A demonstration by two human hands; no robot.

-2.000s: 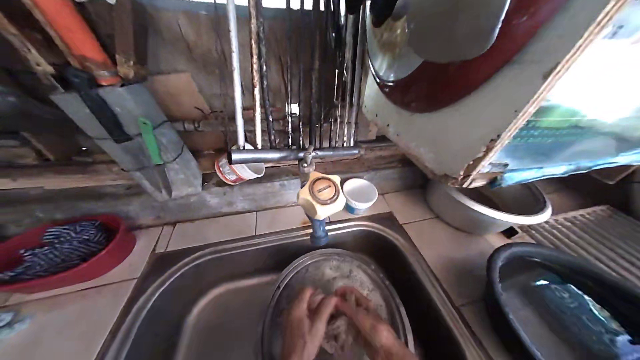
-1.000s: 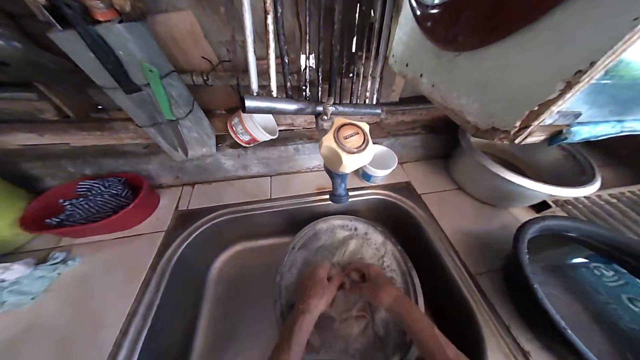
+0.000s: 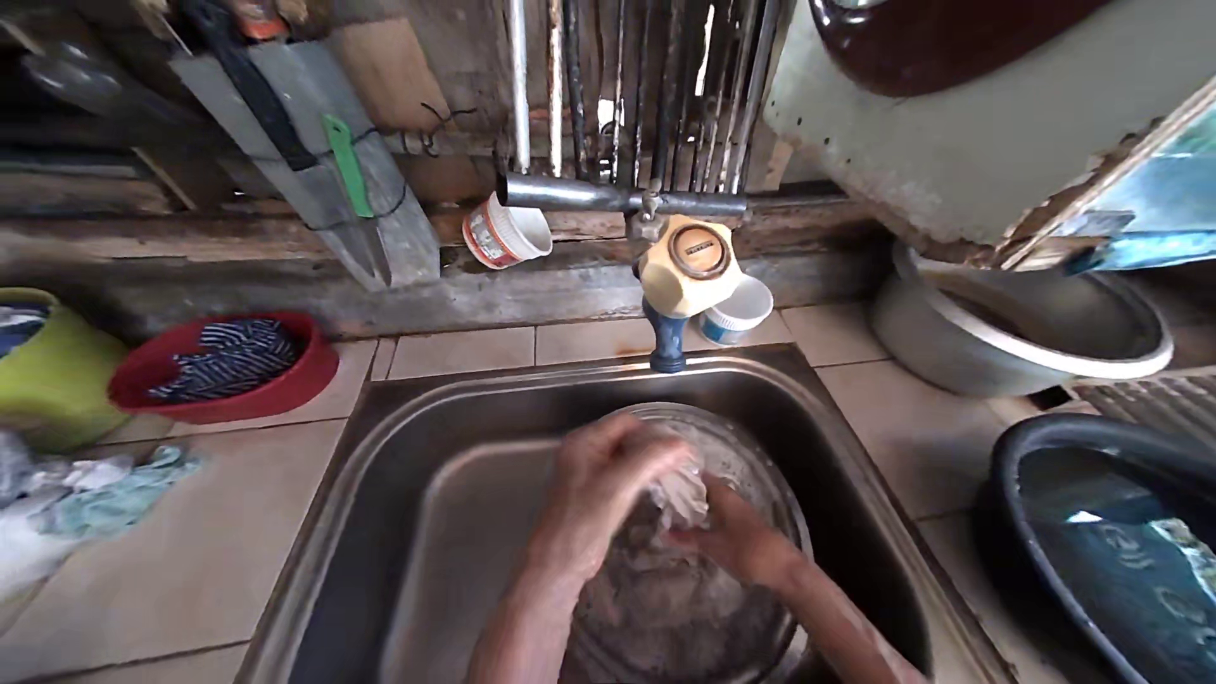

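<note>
A wet, whitish cloth is bunched between my two hands. My left hand grips it from the left and above, fingers bent over it. On its right side, my right hand is closed around the lower part. Both hands are over a round metal basin holding cloudy water, which stands in the right part of a stainless steel sink. Behind the basin, a tap with a yellowish body and blue spout points down. Some fingertips are hidden by the cloth.
Left of the sink are a red basin with striped cloth, a yellow-green tub and damp cloths. A black tub of water and a grey basin stand right. A green-handled knife hangs on the back wall.
My hands have come up from low in the basin, where they worked close together, and now hold the whitish cloth bunched above the water. The view has shifted.
</note>
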